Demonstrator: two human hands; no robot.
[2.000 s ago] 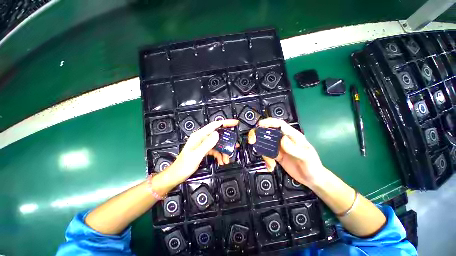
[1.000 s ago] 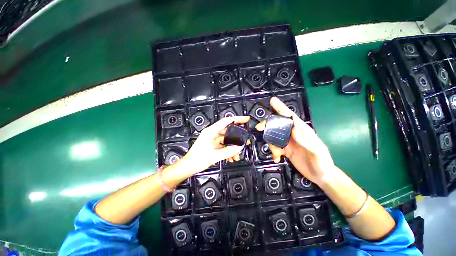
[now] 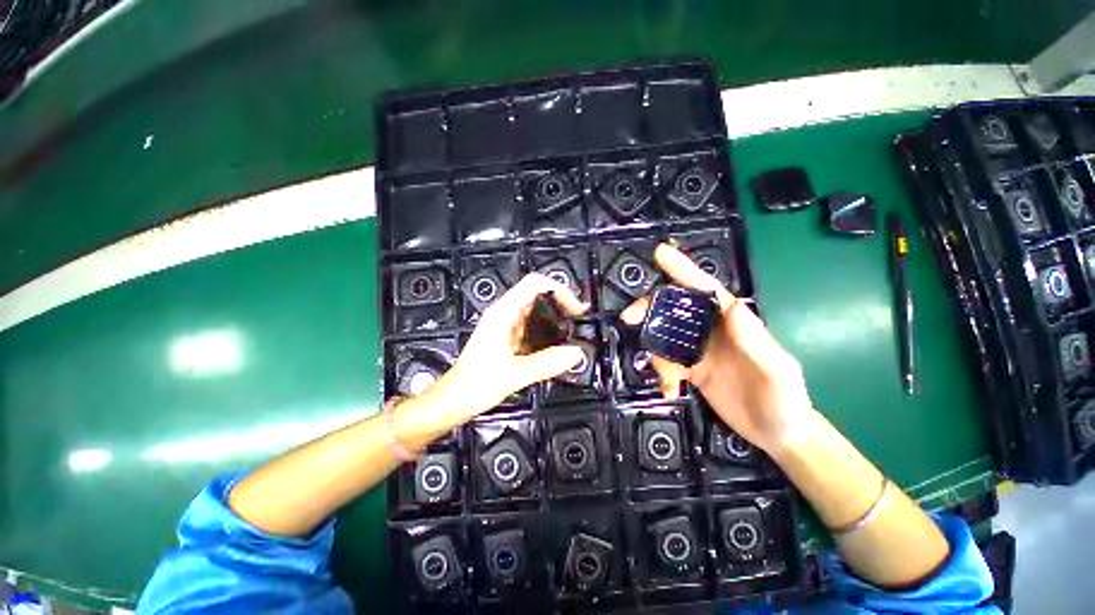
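My left hand [image 3: 498,354] holds a dark smartwatch unit [image 3: 548,324] between thumb and fingers, tilted, its screen not readable. My right hand [image 3: 747,363] holds another smartwatch unit [image 3: 680,324] with its lit screen up, showing lines of small white text. Both are above the middle of a black blister tray [image 3: 412,111]. Many watch units lie in the tray pockets with their ringed backs up, such as one watch back [image 3: 660,447]. The top row of pockets and two pockets at the left of the second row hold no units.
Two set-aside watch units [image 3: 784,189] lie on the green bench [image 3: 240,324] right of the tray, near a black pen-like tool [image 3: 903,306] with a yellow band. Stacked trays of watches [image 3: 1003,288] stand at the right. A white strip [image 3: 288,202] runs behind the tray.
The unit in my right hand has turned from a pale, reflecting screen to readable text. The one in my left hand is tilted more steeply. The view has shifted, so the tray appears further right.
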